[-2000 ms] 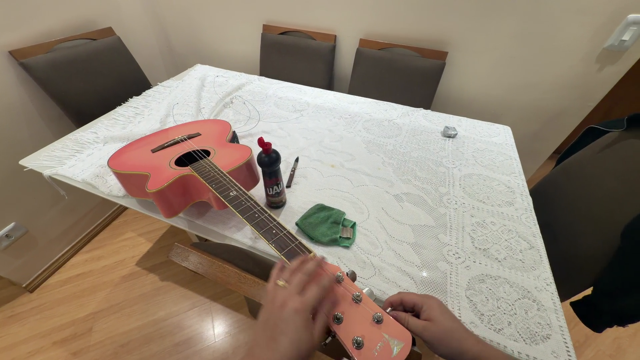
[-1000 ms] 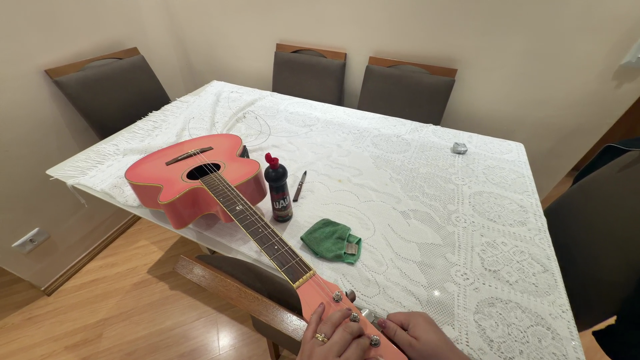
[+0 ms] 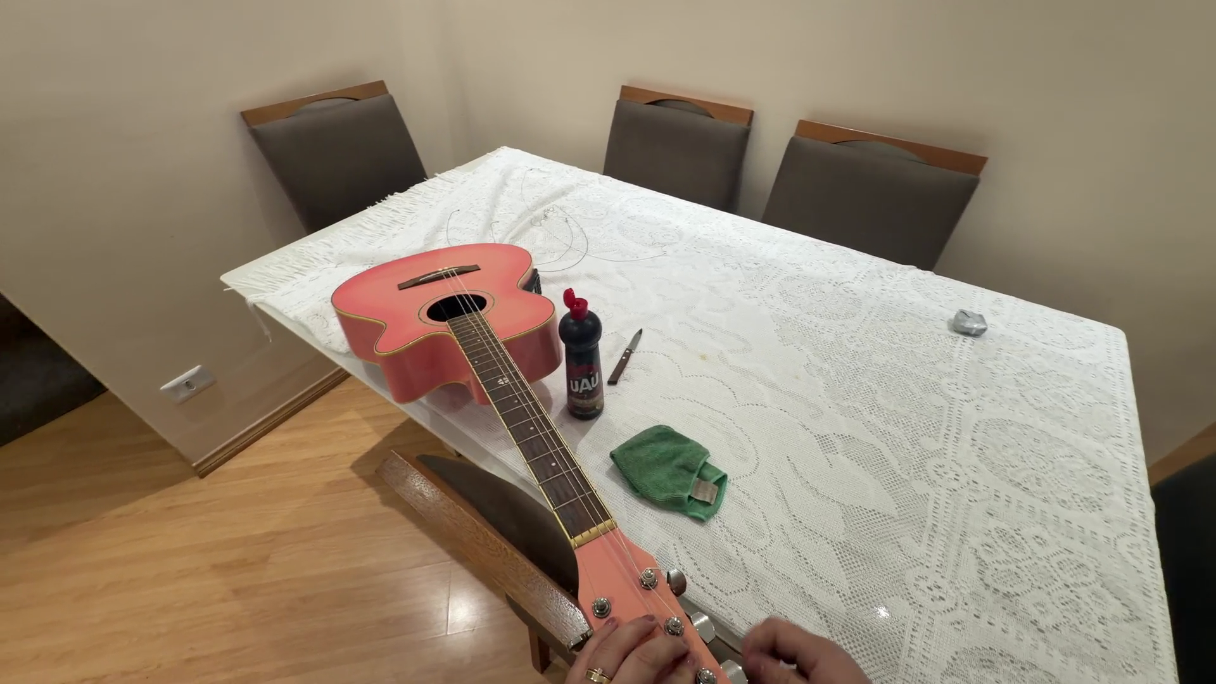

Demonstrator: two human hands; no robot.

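Observation:
A pink acoustic guitar (image 3: 380, 285) lies face up, its body on the lace-covered table and its headstock (image 3: 617, 565) pointing toward me at the bottom. My left hand (image 3: 632, 654), with a ring on one finger, rests over the headstock among the tuning posts, partly cut off by the frame's edge. My right hand (image 3: 798, 654) is at the right side of the headstock, by the tuning pegs (image 3: 701, 625); its fingertips are curled, and whether they grip a peg is unclear. Strings run from the bridge (image 3: 439, 276) over the fretboard (image 3: 522, 418) to the posts.
Right of the neck stand a dark bottle with a red cap (image 3: 582, 366), a small knife (image 3: 625, 357) and a folded green cloth (image 3: 660, 465). A crumpled silvery object (image 3: 969, 323) lies farther right. Loose strings (image 3: 570, 242) curl behind the guitar. A chair (image 3: 484, 541) is beneath the neck.
My left hand has moved from the neck end of the headstock down toward its tip. My right hand stays along the peg side. The view has shifted somewhat.

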